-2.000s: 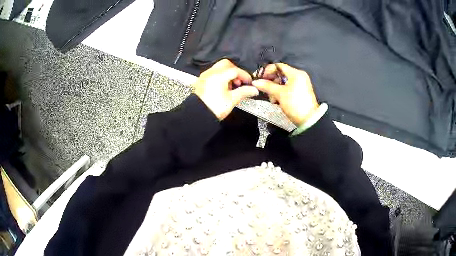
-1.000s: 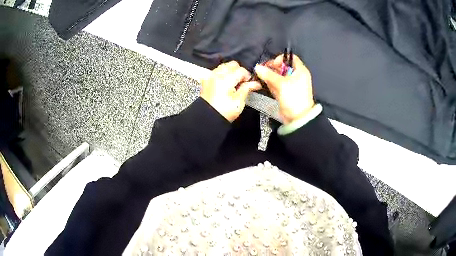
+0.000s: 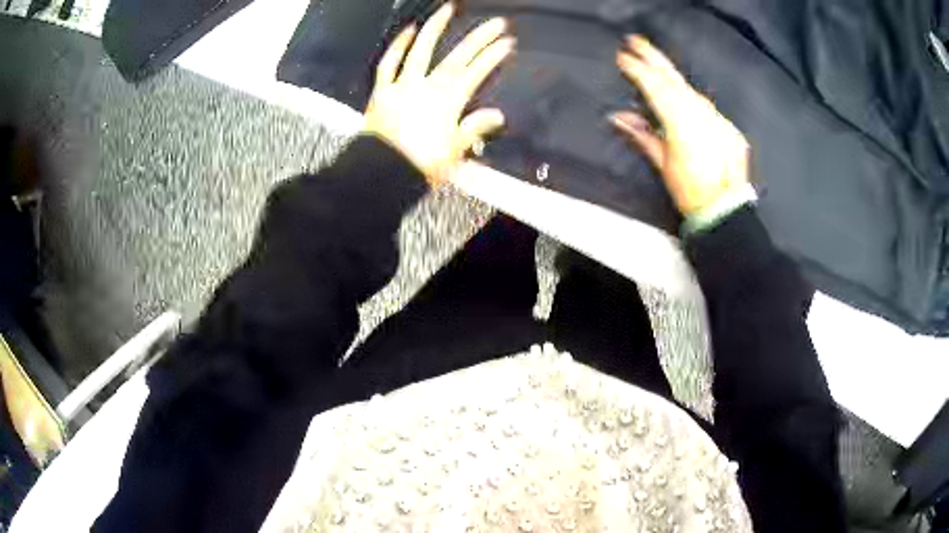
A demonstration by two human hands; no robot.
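Note:
A dark jacket (image 3: pixel 822 198) lies spread over the white table (image 3: pixel 614 242). My left hand (image 3: pixel 437 99) rests on or just over its left part, fingers spread, and holds nothing visible. My right hand (image 3: pixel 692 135) is over the jacket's middle, palm turned inward, fingers apart; I see nothing in it. A small shiny piece (image 3: pixel 542 172) shows at the jacket's near edge between my hands; it is too small to name. Both hands are slightly blurred.
Another dark garment (image 3: pixel 156 36) hangs over the table's edge at the upper left. Speckled floor (image 3: pixel 146 177) shows at the left. A pale bar (image 3: pixel 120 364) stands at the lower left. A dark item (image 3: pixel 931 463) is at the right edge.
My hands were together at the jacket's near edge with a small dark object in the right. They have moved apart and forward, and opened. That object no longer shows.

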